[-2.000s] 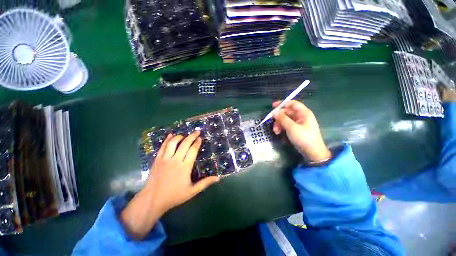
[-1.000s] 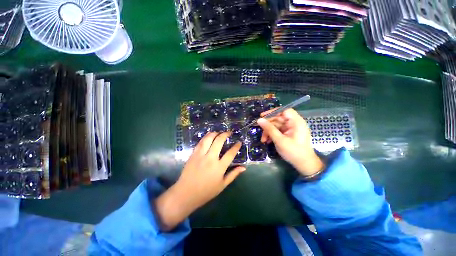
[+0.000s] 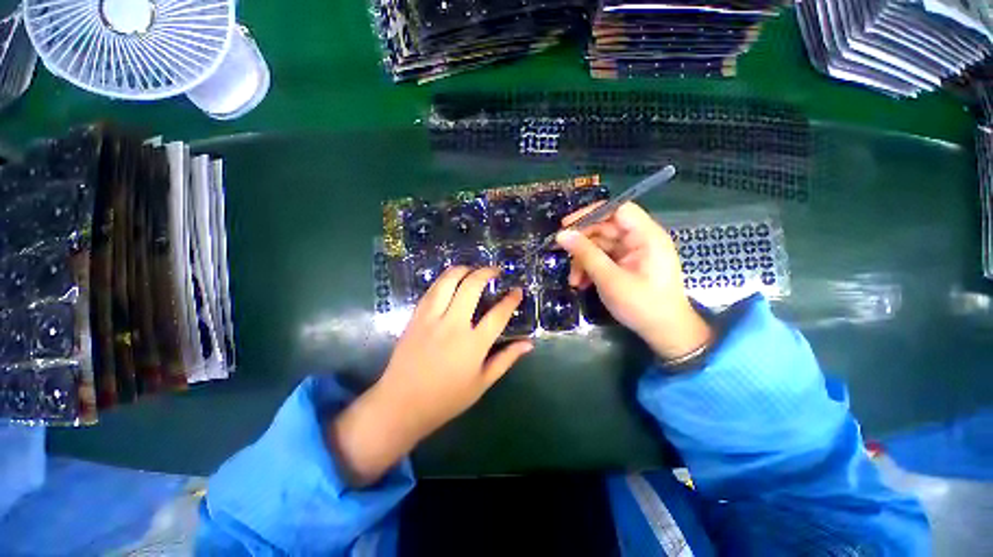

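The blister tray with dark round parts lies on top of the release liner sheet, whose rows of small black marks show at the tray's right and left ends. My left hand rests palm down on the tray's lower left part, fingers apart, gripping nothing. My right hand holds the tweezers like a pen over the tray's right half. Their tips point down at the tray's middle, near my left fingertips. Whether a small piece is at the tips is too small to tell.
Spare sticker sheets lie flat behind the tray. The left tray stack leans at the left. A desk fan stands rear left. Rear tray stacks and pale tray stacks stand at the back. A stack edge shows at far right.
My right hand and the tweezers have moved left from the liner's marks to over the tray. The camera view has shifted; the liner now shows more at the right. My left hand still rests on the tray.
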